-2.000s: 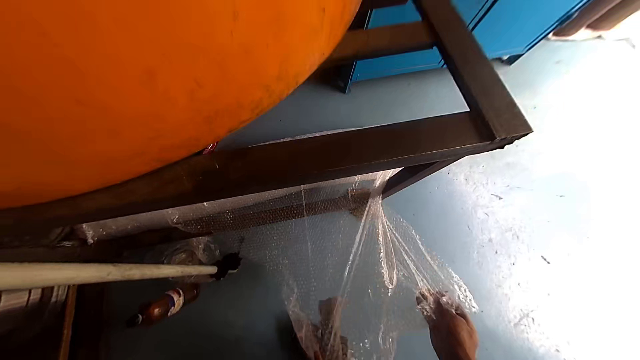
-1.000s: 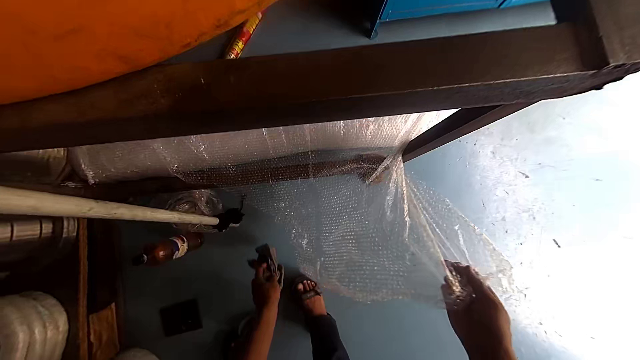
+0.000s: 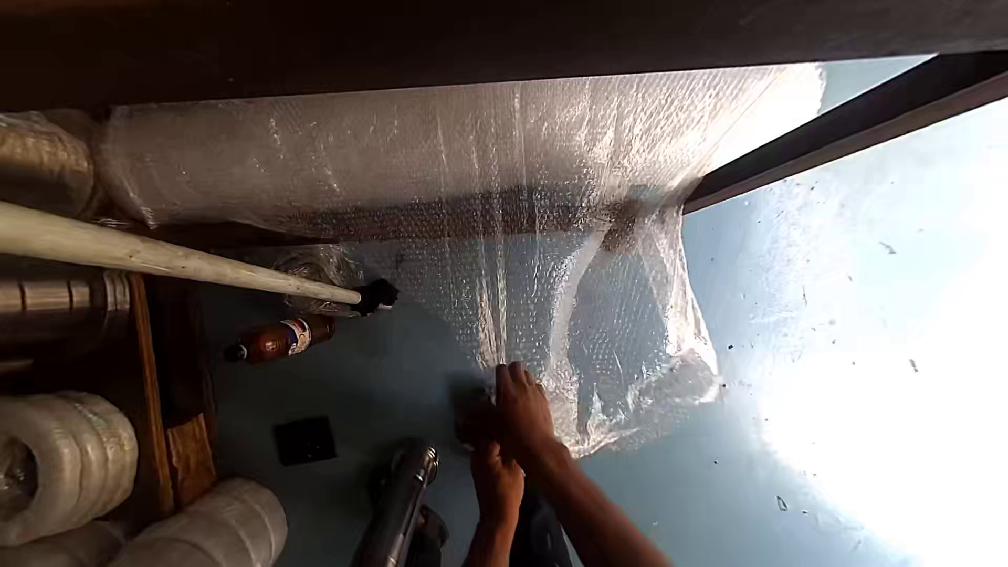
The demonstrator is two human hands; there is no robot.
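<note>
Clear bubble wrap (image 3: 520, 276) comes off a large roll (image 3: 315, 157) under a dark metal frame and hangs down to the floor side. My right hand (image 3: 526, 405) reaches across to the near left edge of the sheet, fingers bent on the gathered plastic. Just below it is my left hand (image 3: 496, 476), its fingers curled; a dark shape beside it is too dim to identify, and whatever it holds is hidden. The sheet's free corner lies loose and crumpled to the right of both hands.
A dark metal beam (image 3: 472, 39) crosses the top, with a slanting brace (image 3: 850, 130) at right. A pale wooden pole (image 3: 173, 260) juts in from the left above a brown bottle (image 3: 285, 339). Wrapped rolls (image 3: 67, 465) stand lower left, near a black square (image 3: 305, 440) on the floor.
My right hand has moved left from the sheet's right corner to its left edge, beside my left hand. The view has moved closer to the roll, and the orange surface is out of sight.
</note>
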